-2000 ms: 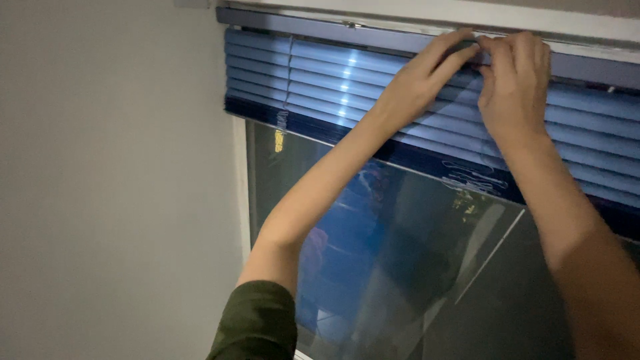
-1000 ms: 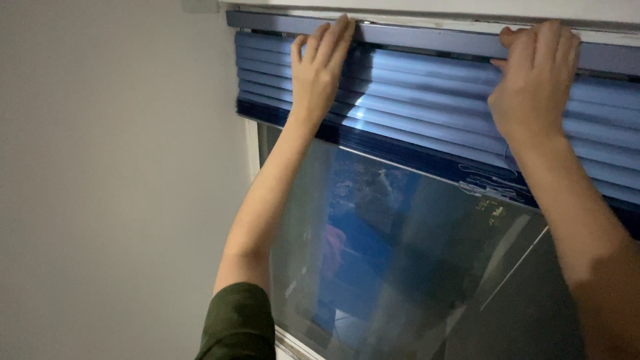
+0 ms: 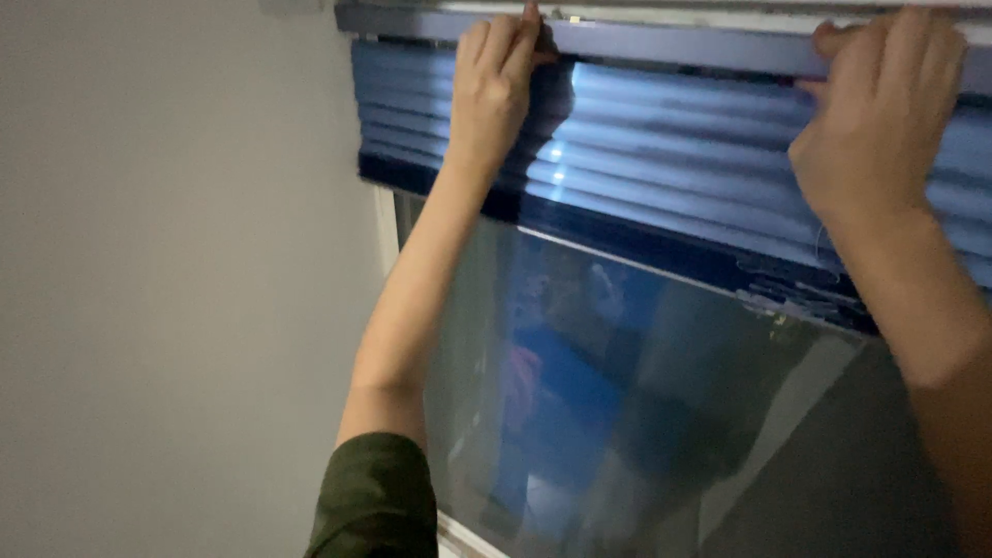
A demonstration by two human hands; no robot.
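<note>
A blue horizontal slatted blind (image 3: 659, 139) hangs gathered at the top of a window, its slats stacked above a dark bottom part. My left hand (image 3: 496, 85) grips the blind's blue-grey headrail (image 3: 682, 46) left of the middle, with fingers over its top edge and thumb beneath. Farther right, my right hand (image 3: 883, 108) grips the same headrail, thumb and a finger on its left side of the hand. A tangled pale cord (image 3: 790, 298) lies against the blind's lower edge, near my right forearm.
A plain pale wall (image 3: 170, 271) fills the left side. Below the blind is the dark window glass (image 3: 620, 403) with blue reflections, edged by a white window frame (image 3: 386, 229). A white strip (image 3: 697, 17) runs above the headrail.
My left hand has moved left along the headrail, away from my right hand, which it was beside two seconds ago. My right hand has stayed at the rail.
</note>
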